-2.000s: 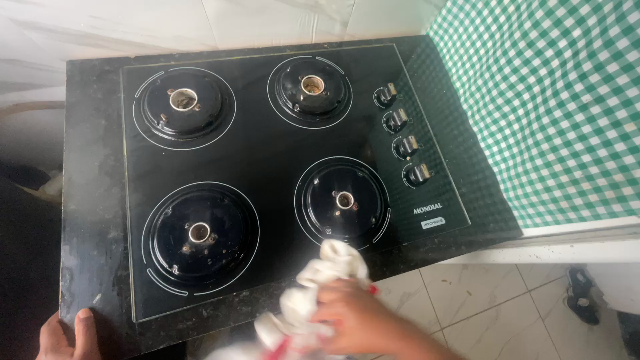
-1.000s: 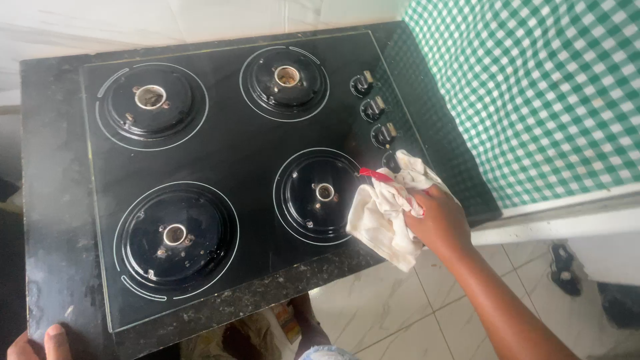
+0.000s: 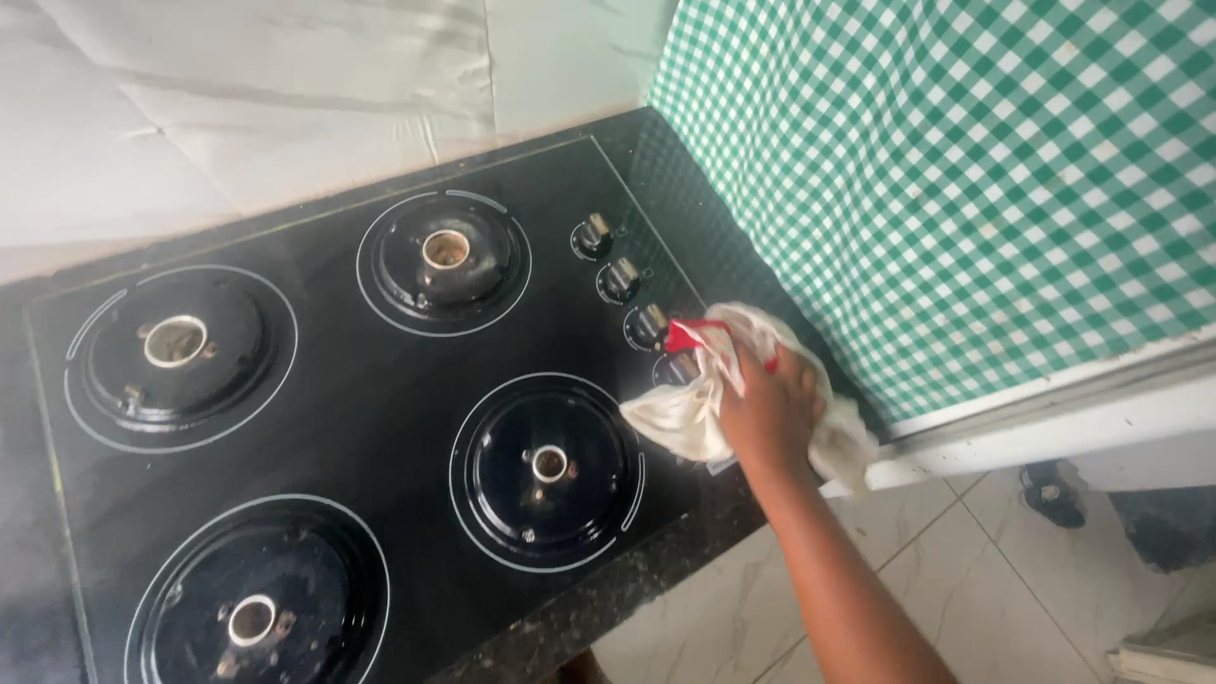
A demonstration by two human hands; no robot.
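Note:
My right hand (image 3: 774,408) grips a white cloth with red parts (image 3: 674,418) and presses it on the right side of a black glass gas cooktop (image 3: 399,408). The cloth lies against the lowest control knobs and partly covers them. Three more knobs, such as the top one (image 3: 593,237), show above it. Four burner bases without caps or grates sit in round black wells, the nearest to my hand being the front right one (image 3: 548,464). Small specks and marks show in the wells. My left hand is out of view.
The cooktop is set in a dark stone counter (image 3: 579,598). A green and white checked cloth (image 3: 950,190) covers the surface at the right, above a white edge (image 3: 1054,418). Pale wall tiles (image 3: 285,104) stand behind. Below is a tiled floor (image 3: 931,570) with a dark shoe (image 3: 1053,494).
My right hand has moved the cloth from the cooktop's front edge to the knobs on the right. My left hand, earlier on the counter's left corner, is out of view. The view has shifted.

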